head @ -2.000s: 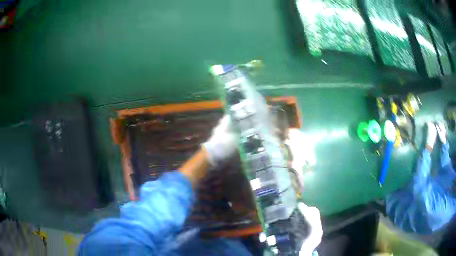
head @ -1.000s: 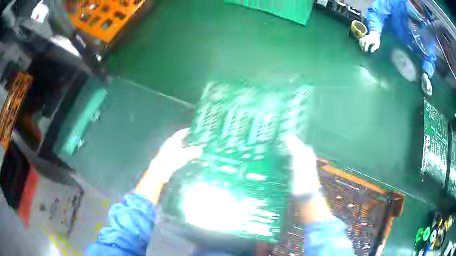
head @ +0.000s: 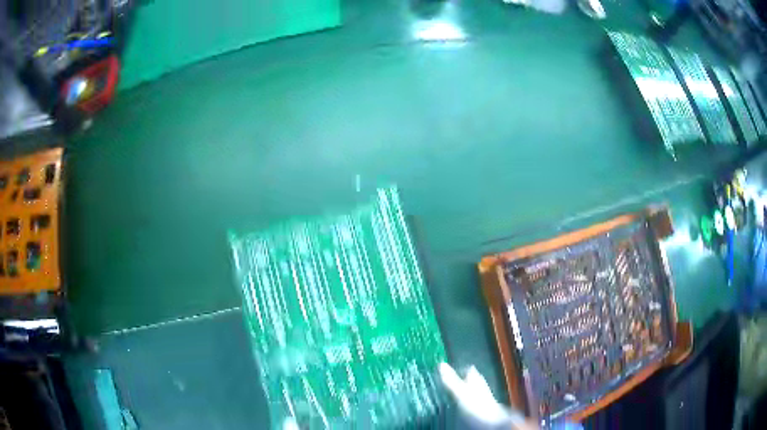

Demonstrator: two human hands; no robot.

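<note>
A large green circuit board (head: 336, 319) lies flat, plain solder side up, on or just above the green mat at centre-left. My gloved right hand (head: 475, 395) is at the board's lower right edge, fingertips on the edge; its grip is partly hidden and blurred. Only a small white tip of my left hand (head: 290, 424) shows at the bottom edge of the picture, by the board's lower left; the rest is cut off. The dark carrier frame (head: 589, 315) sits in an orange tray (head: 498, 327) to the right of the board, with no circuit board over it.
An orange cover plate (head: 29, 222) with cutouts is at the left edge. A teal strip (head: 107, 399) lies at lower left. Several green boards (head: 664, 92) stand at upper right. A bright green sheet (head: 235, 29) is at the top. Blurred spools (head: 717, 225) are at the right.
The board has gone from upright, parts side showing, to flat with solder side up, left of the tray. Since one second ago my hands have dropped low in the picture and the view has turned.
</note>
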